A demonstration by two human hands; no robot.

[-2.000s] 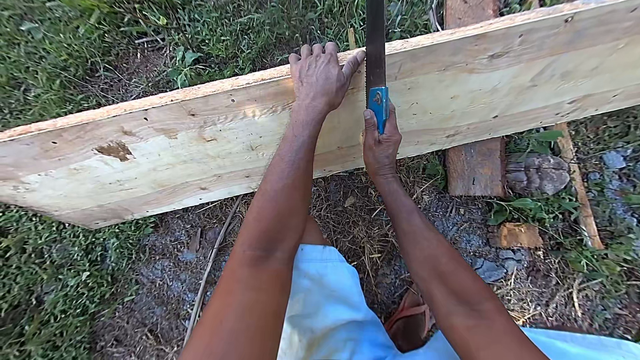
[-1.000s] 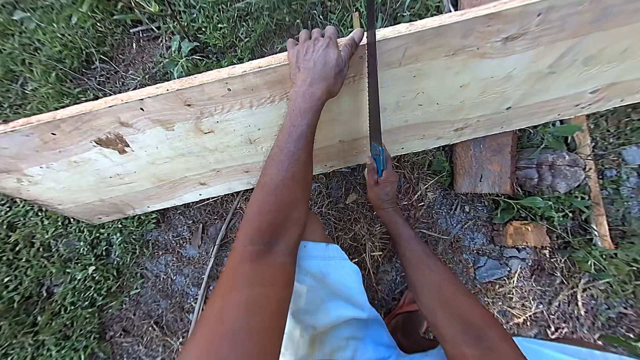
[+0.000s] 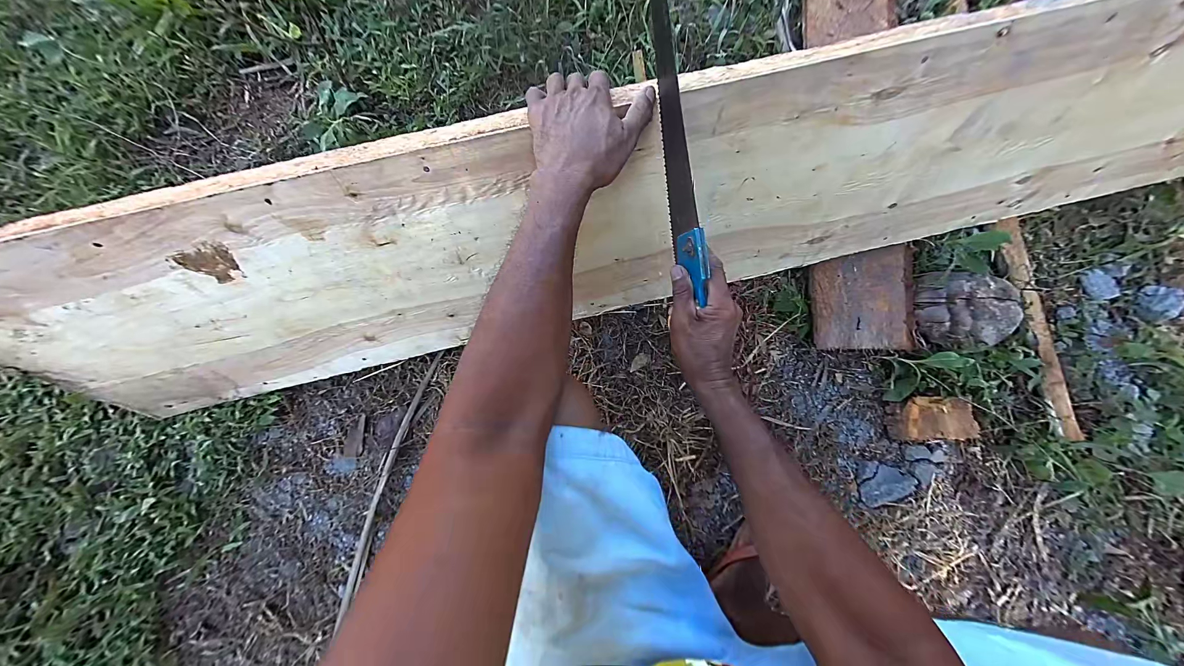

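A long, pale wooden board [image 3: 388, 240] lies across the view, its rough far edge rising to the right. My left hand [image 3: 583, 129] rests on that far edge, fingers over it and thumb stretched toward the blade. In my right hand [image 3: 706, 324] is the blue handle of a handsaw [image 3: 680, 157], just beyond the board's near edge. The toothed blade crosses the board close to the left thumb and points away from me; its tip is cut off by the top of the view. Whether the teeth have cut into the wood cannot be told.
Under the board at the right is a thick wood block [image 3: 862, 301], with a grey stone [image 3: 969, 308] beside it. A narrow wood strip [image 3: 1041, 333], a small wood offcut [image 3: 934, 419] and a thin stick [image 3: 393, 453] lie on the ground. Grass grows around.
My right hand moved toward me with the saw between the first and second frames, and is now farther forward again. The left hand stays on the board's far edge.
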